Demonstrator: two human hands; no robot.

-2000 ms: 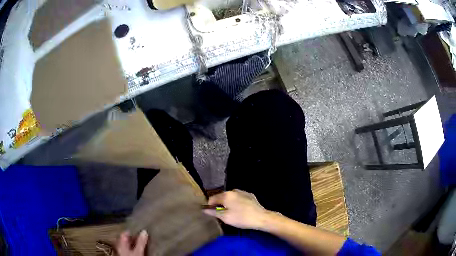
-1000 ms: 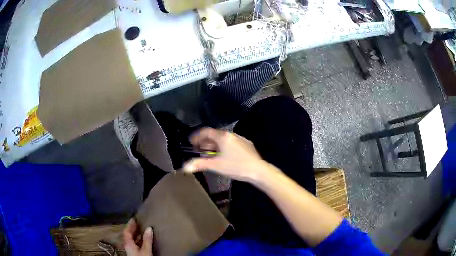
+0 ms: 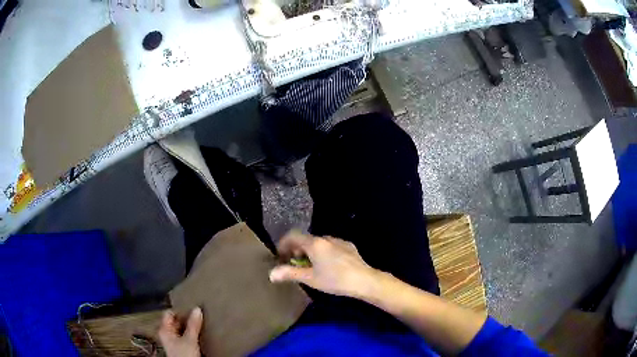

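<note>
A brown fabric panel (image 3: 241,289) lies over my lap. My left hand (image 3: 180,335) pinches its lower left edge between thumb and fingers, partly cut off by the bottom rim. My right hand (image 3: 325,265) is curled around a small yellow-green tool (image 3: 300,262), mostly hidden in the fist, at the panel's right edge. A narrow, paler fabric piece (image 3: 192,159) runs from the panel's top corner up to the table edge. Another brown panel (image 3: 80,108) lies flat on the white table at the left.
The white machine table (image 3: 209,77) with a ruler edge crosses the top. Striped cloth (image 3: 318,97) hangs below it. A white-topped stool (image 3: 597,171) stands on the right, a wooden seat (image 3: 455,261) is under me, and blue material (image 3: 56,279) is at the left.
My right hand rose from the panel's right edge toward its top corner, then came back down beside the edge. The folded piece above the panel has narrowed. The view has shifted slightly.
</note>
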